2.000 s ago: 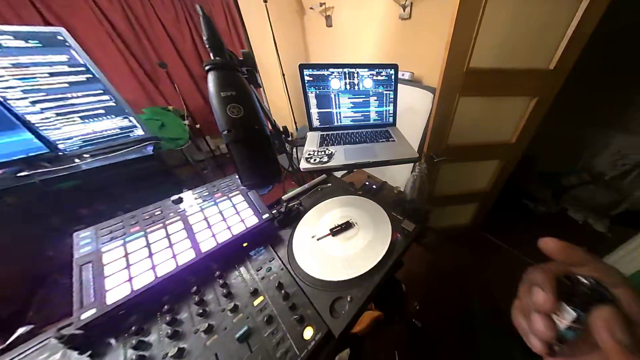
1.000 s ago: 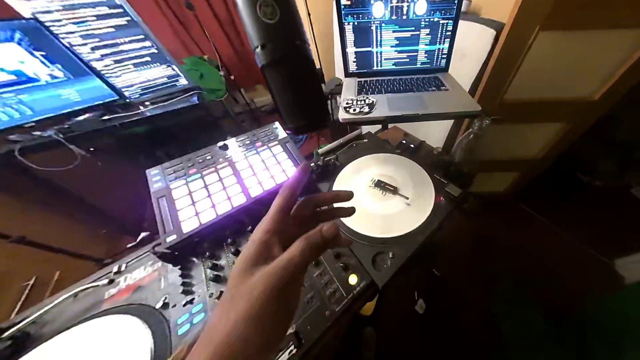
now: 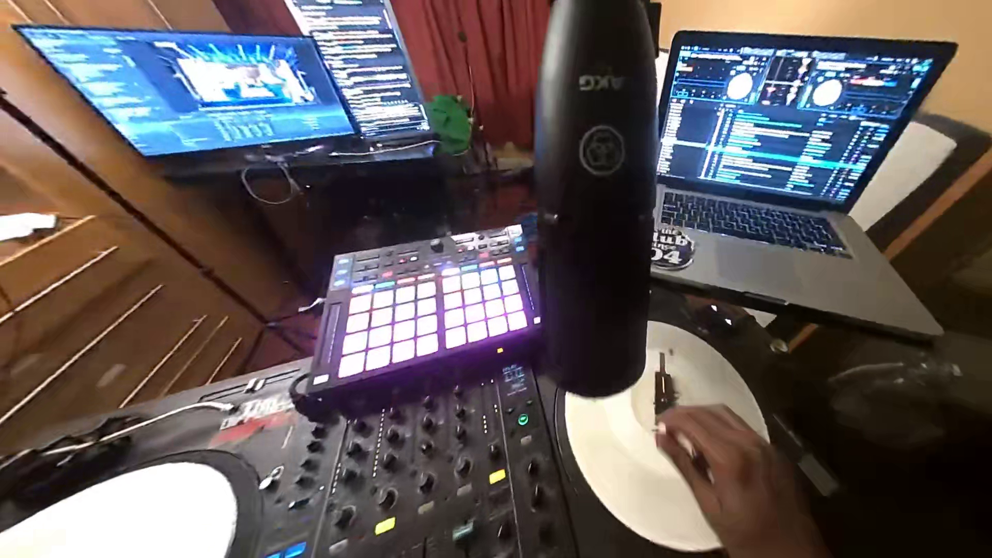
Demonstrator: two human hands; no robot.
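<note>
My right hand [image 3: 721, 461] reaches in from the lower right over the white record [image 3: 612, 457] on the right turntable. Its fingers are bent, with the tips close to the lower end of a small dark elongated object [image 3: 664, 387] lying near the record's middle. Whether they touch or grip it is unclear; a dark patch shows between the fingers. My left hand is out of view. The mixer [image 3: 426, 465], with knobs and lit buttons, lies left of this turntable. Behind it sits a pad controller [image 3: 434, 318] with glowing pads.
A large black microphone [image 3: 597, 232] hangs in front, partly covering the record. An open laptop [image 3: 759, 256] stands behind the right turntable. Part of a second white record [image 3: 147, 511] shows lower left. Two monitors, one wide [image 3: 194, 85] and one upright [image 3: 364, 62], stand at the back left.
The left hand seen over the mixer one second ago has left the view. My right hand, at the far right holding a dark object two seconds ago, is now over the record. The view has shifted.
</note>
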